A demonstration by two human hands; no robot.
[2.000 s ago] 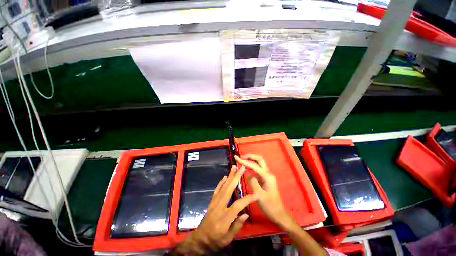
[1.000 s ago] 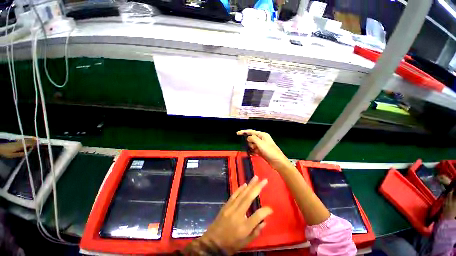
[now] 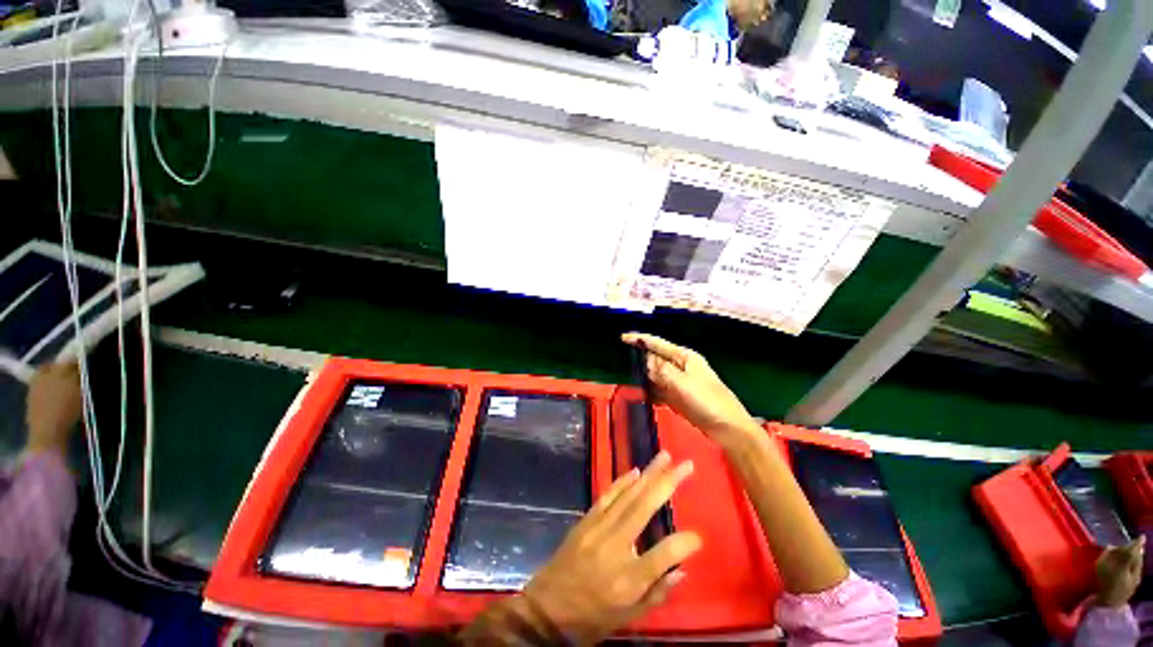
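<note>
A tablet stands nearly edge-on above the right recess of the red tray. My right hand pinches its far upper end. My left hand is at its near lower end, fingers spread and thumb close to the edge; whether it bears on the tablet is unclear. The tablet's screen faces away from view. Two more tablets, the left one and the middle one, lie dark and glossy in the other recesses. The left one has a small orange corner mark.
At right, another red tray holds a tablet; farther right, another person's hand is at a red tray. At left, a person's hand touches a white tray behind hanging white cables. Sheets hang from the shelf; a pale post slants at right.
My right hand has moved from the tablet's middle to its far end. My left hand has shifted back slightly with spread fingers. The white tray at left has moved up and is tilted. The view has shifted.
</note>
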